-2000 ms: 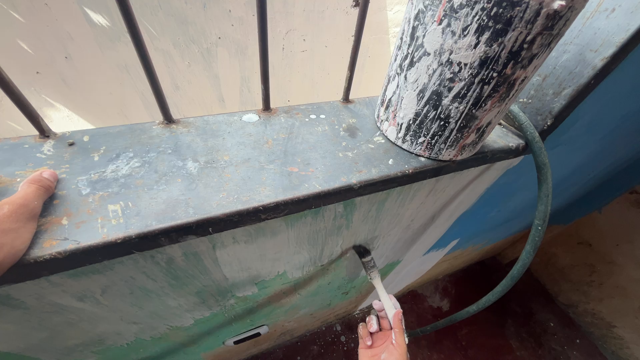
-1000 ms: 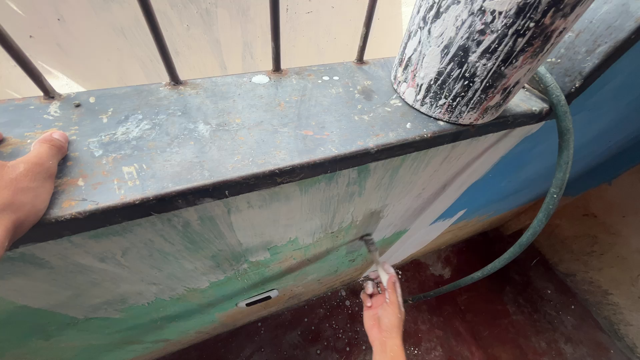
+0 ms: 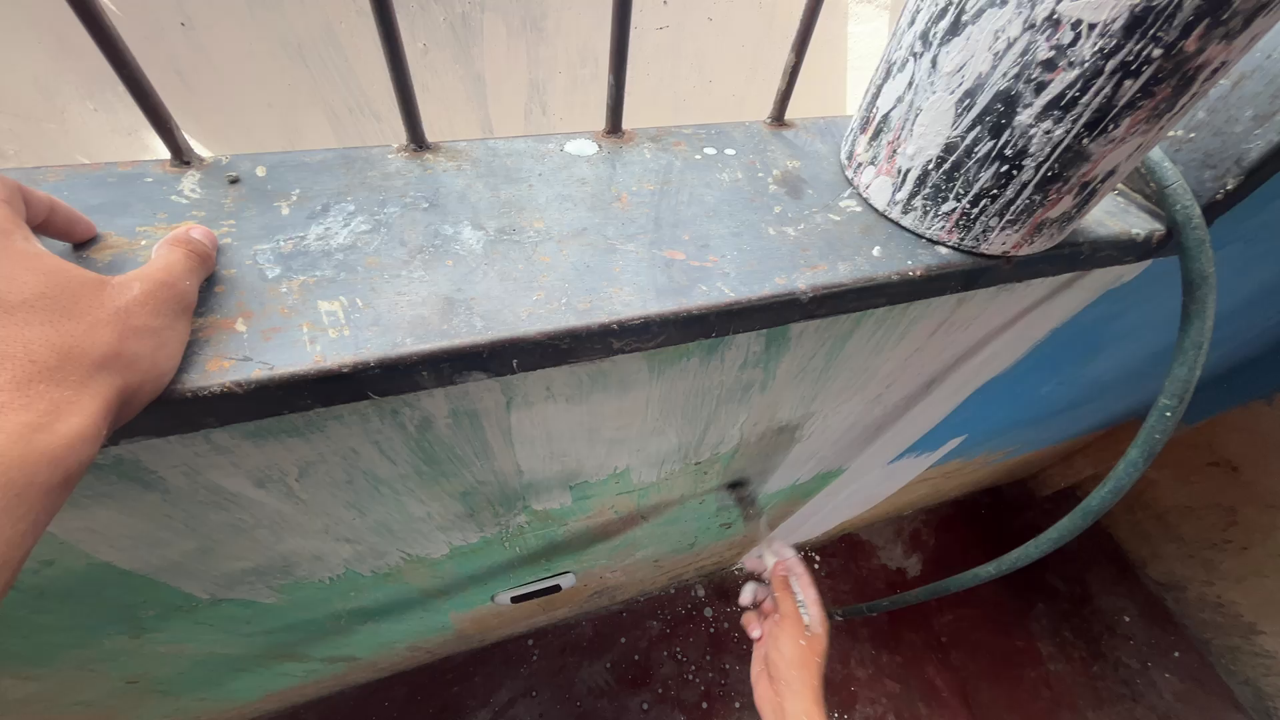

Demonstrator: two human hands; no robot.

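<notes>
My right hand (image 3: pixel 785 630), its fingers smeared with white paint, is closed around the handle of a paintbrush (image 3: pixel 748 505), blurred by motion. The dark bristles are at the wall (image 3: pixel 620 440), where uneven whitish paint covers part of the green. My left hand (image 3: pixel 95 300) rests on the left end of a grey metal ledge (image 3: pixel 480 240), thumb and a finger spread on its top and nothing held. A paint-spattered black cylindrical container (image 3: pixel 1020 120) stands on the ledge's right end; its top is out of view.
Upright metal bars (image 3: pixel 400 75) rise from the ledge's back edge. A green hose (image 3: pixel 1160 420) curves down on the right, past blue wall paint (image 3: pixel 1060 370), to the dark red floor (image 3: pixel 930 640). A small white-framed slot (image 3: pixel 535 589) sits low in the wall.
The brush in my right hand has moved lower on the wall since two seconds ago. More of my left hand shows on the ledge. The container stands in the same place on the ledge.
</notes>
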